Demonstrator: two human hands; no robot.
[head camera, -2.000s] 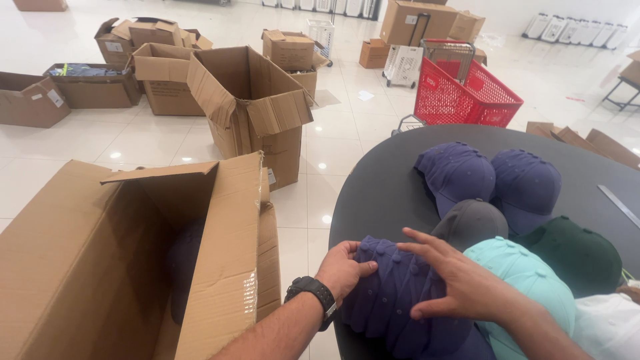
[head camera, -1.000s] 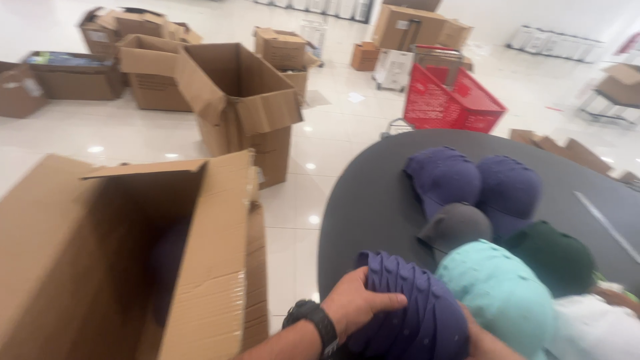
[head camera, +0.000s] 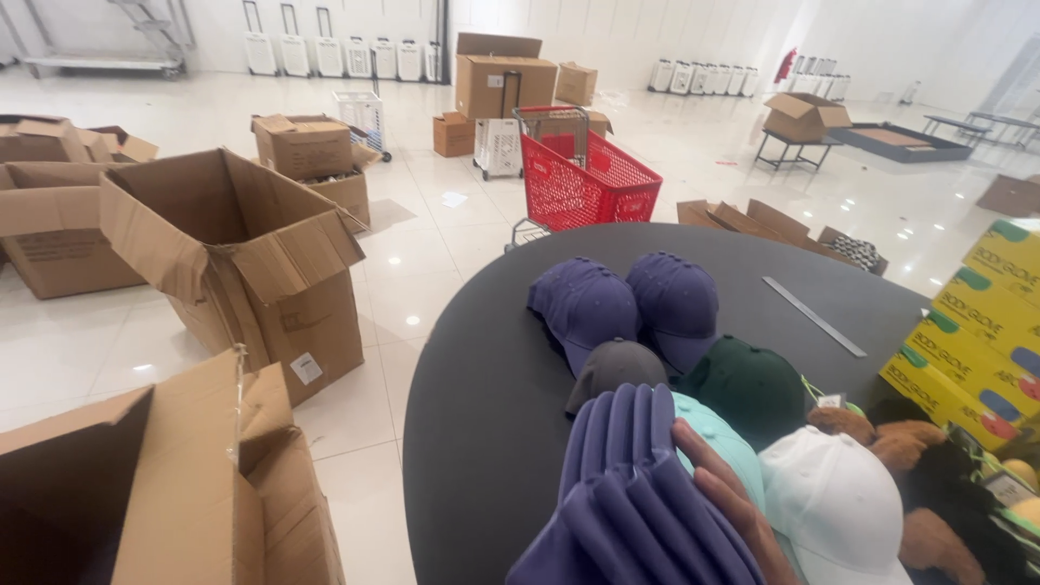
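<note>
Several purple baseball caps, nested in a stack (head camera: 642, 504), rise from the bottom edge over the round dark table (head camera: 479, 390). My right hand (head camera: 731, 496) lies along the stack's right side, fingers against the caps. My left hand is out of sight. Beyond the stack are two groups of purple caps (head camera: 597, 301) (head camera: 678, 301), a grey cap (head camera: 617, 370) and a dark green cap (head camera: 747, 386). A turquoise cap (head camera: 719, 439) is partly behind my right hand, with a white cap (head camera: 837, 496) to its right.
An open cardboard box (head camera: 179, 496) stands at lower left, another tall one (head camera: 301, 325) behind it. A red shopping cart (head camera: 593, 179) is past the table. On the table lie a metal ruler (head camera: 812, 315), brown and black plush items (head camera: 934, 487) and yellow boxes (head camera: 975, 349).
The view has swung up and to the right. My left hand, seen earlier on the purple caps, is out of view. The cap stack now stands more upright in front of the grey cap.
</note>
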